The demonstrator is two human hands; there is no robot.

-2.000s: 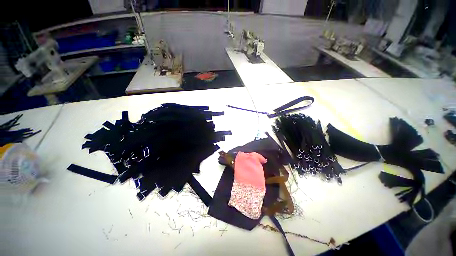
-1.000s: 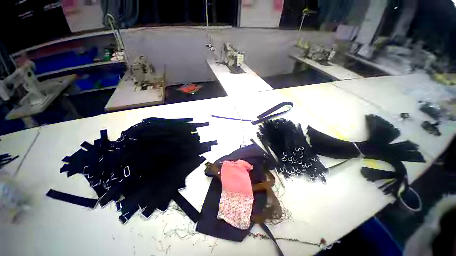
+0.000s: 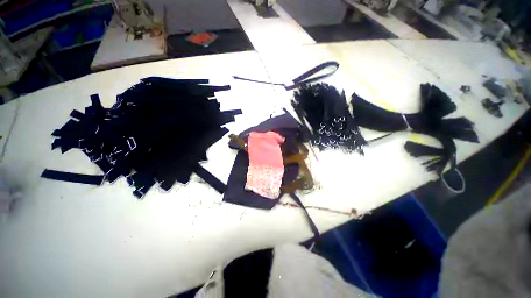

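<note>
A folded oversleeve, pink with a pale floral end, lies on a crumpled dark apron with brown-yellow trim, at the middle of the table. A wide pile of black straps with silver fittings lies to its left. A hardware bundle with many silver ends lies to its right. Further right is a tied black webbing bundle with flared ends. A looped strap lies behind. Neither of my hands is in view.
A blue bin with dark contents stands below the white table's front edge. White fuzzy coat parts show at the bottom and lower right. Sewing machine tables stand behind. A thin brownish chain lies near the apron.
The view has tilted down, so the table things sit higher in the picture. The blue bin shows more, and the coat now shows at the bottom. The table things keep their places.
</note>
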